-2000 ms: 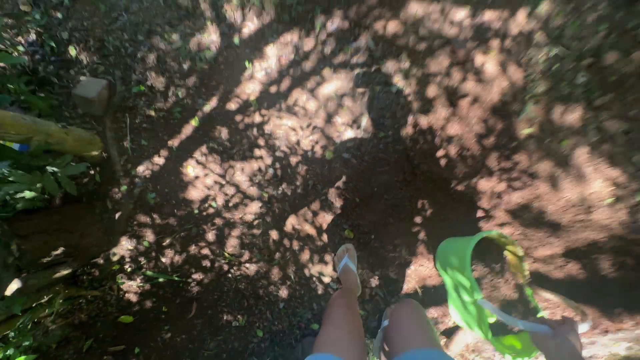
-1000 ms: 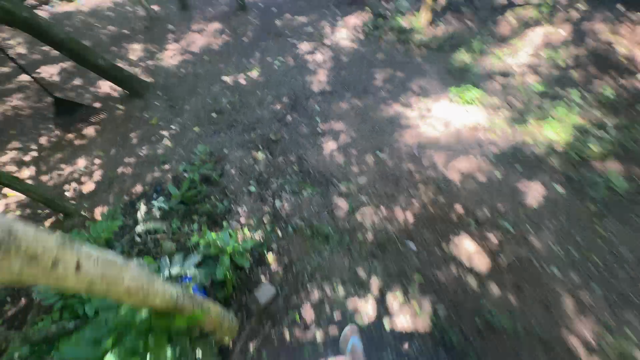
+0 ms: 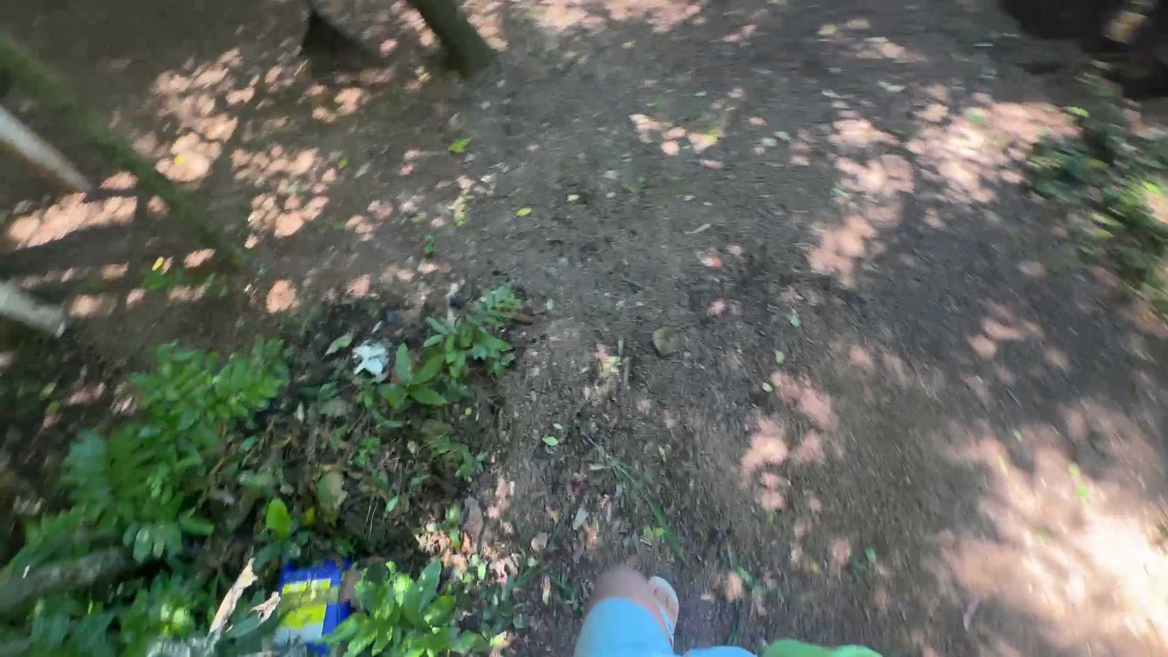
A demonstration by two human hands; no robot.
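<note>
Neither my left hand nor my right hand shows in the head view. At the bottom edge, a bit of a bright green object point(image 3: 817, 649) pokes into view; whether a hand holds it is hidden. Left of it are my knee and light blue shorts point(image 3: 625, 628), with a foot in a flip-flop point(image 3: 666, 602) on the dirt path.
Leafy green plants point(image 3: 182, 465) line the left side, with a blue and yellow package point(image 3: 310, 604) among them and a piece of white litter point(image 3: 371, 359) farther up. Thin tree trunks point(image 3: 456, 41) stand at upper left. A small stone point(image 3: 665, 341) lies on the path; bushes point(image 3: 1109, 187) grow at right.
The view has moved strongly along the path. Two seconds ago a hand at lower right held a bright green visor-like object with a white band; that hand is now out of view.
</note>
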